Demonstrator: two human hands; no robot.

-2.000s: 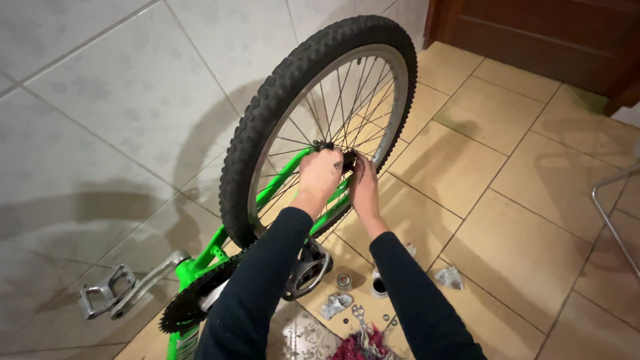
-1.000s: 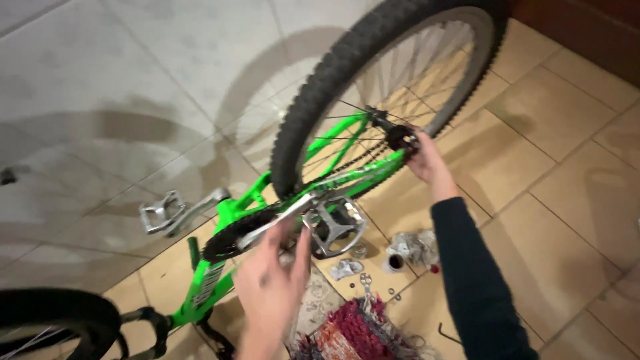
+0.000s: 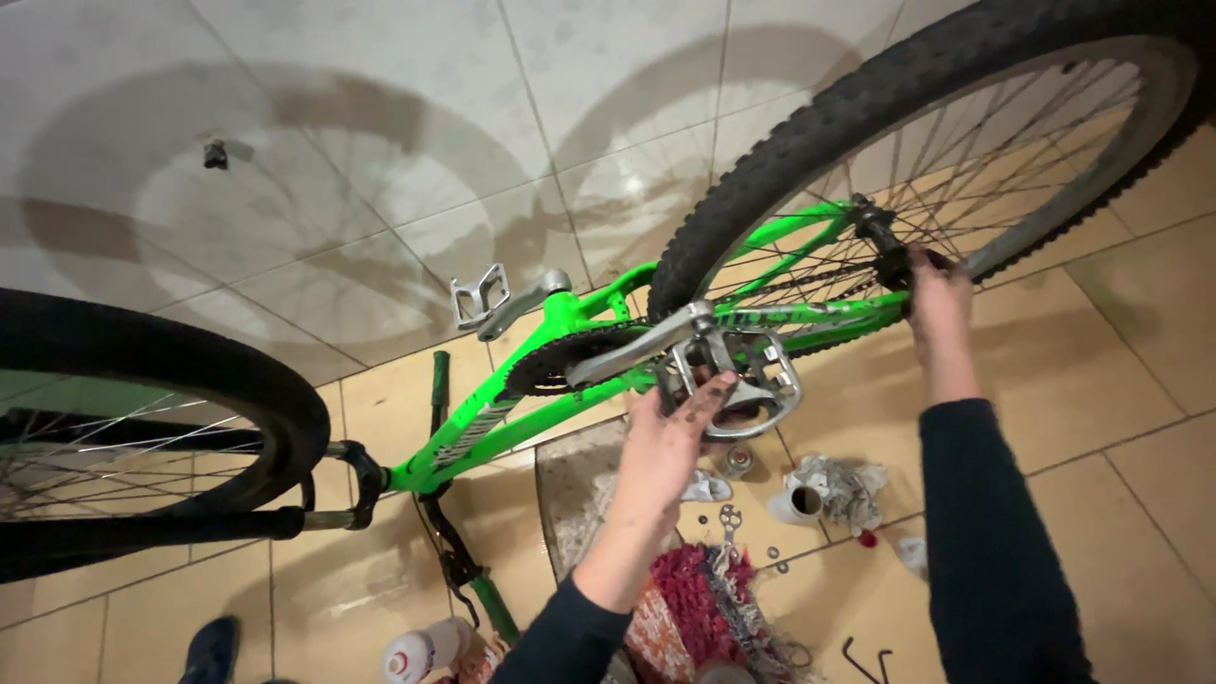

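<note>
A green bicycle frame (image 3: 475, 413) rests upside down, its rear wheel (image 3: 760, 142) at the upper right. My left hand (image 3: 665, 437) touches a silver platform pedal (image 3: 774, 380) beside the crank arm (image 3: 641, 347); fingertips lie against the pedal, and whether they close on it cannot be told. My right hand (image 3: 940, 304) is at the rear hub (image 3: 888, 247), its fingers around the dark part at the axle end, partly hidden by them. The chain (image 3: 807, 282) runs between the chainring (image 3: 541, 366) and the hub. Dark smudges mark my left fingers.
The front wheel (image 3: 294, 399) stands at the left, near a tiled wall (image 3: 427, 123). On the floor lie a multi-hole wrench (image 3: 730, 521), crumpled paper (image 3: 841, 484), a cup (image 3: 796, 503), hex keys (image 3: 866, 660), a spray can (image 3: 423, 651) and a shaggy rag (image 3: 684, 598).
My left hand has gone from the rear hub down to the pedal, while my right hand stays at the hub. The view has swung left, bringing the front wheel into sight.
</note>
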